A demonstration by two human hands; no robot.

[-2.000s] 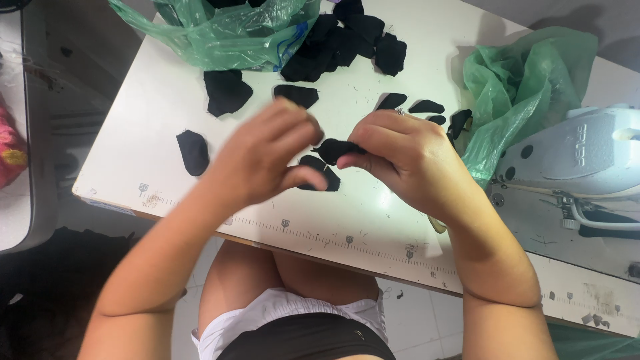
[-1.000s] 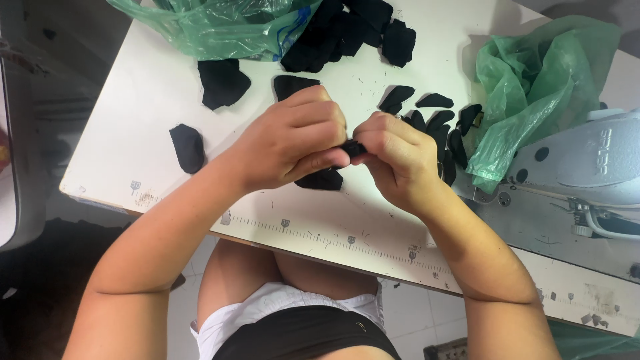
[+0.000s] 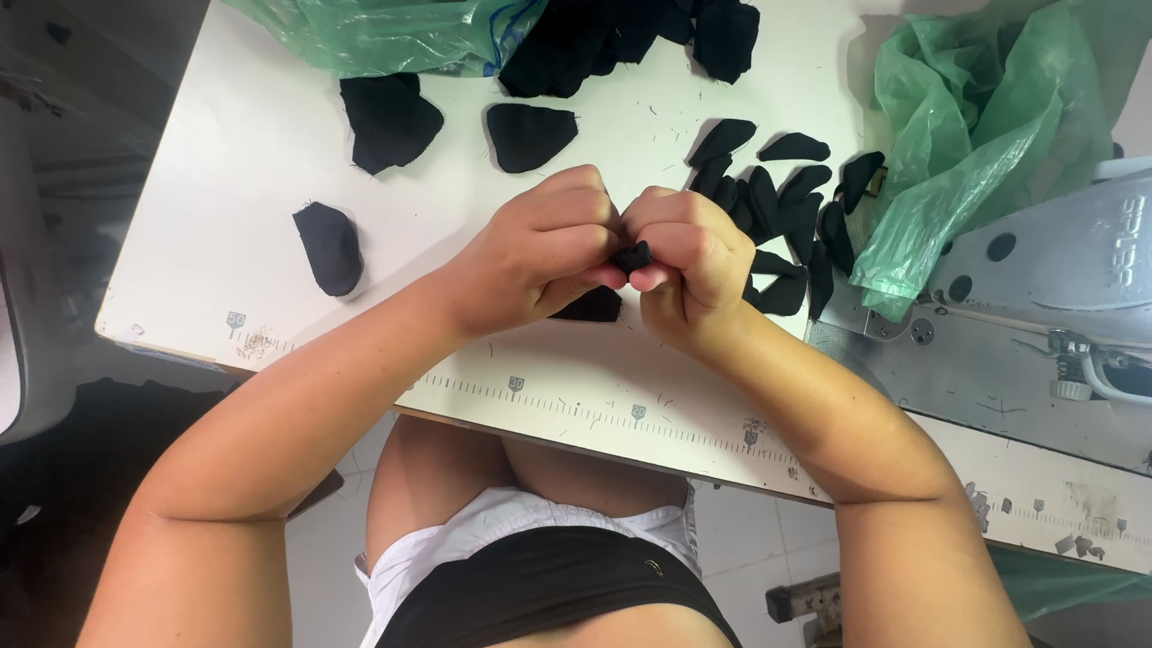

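Observation:
Both my left hand (image 3: 549,243) and my right hand (image 3: 691,256) pinch one small black fabric piece (image 3: 633,259) between thumbs and curled fingers, knuckles nearly touching, above the white table. Most of that piece is hidden by the fingers. Partly under my left hand lies another black fabric piece (image 3: 591,305). Several small, narrow black pieces (image 3: 763,200) are heaped just right of my right hand. Flat black cut pieces lie farther left: a rounded one (image 3: 531,137), a larger one (image 3: 389,122) and an oblong one (image 3: 328,248).
A green plastic bag (image 3: 396,36) and a dark fabric pile (image 3: 576,45) are at the table's far side. Another green bag (image 3: 972,135) lies at the right, against a sewing machine (image 3: 1071,252). A printed ruler scale (image 3: 576,405) runs along the white table's near edge.
My hands were apart two seconds ago, with the black piece at my right hand; now they are together on it. The heap of small pieces is less covered by my right hand.

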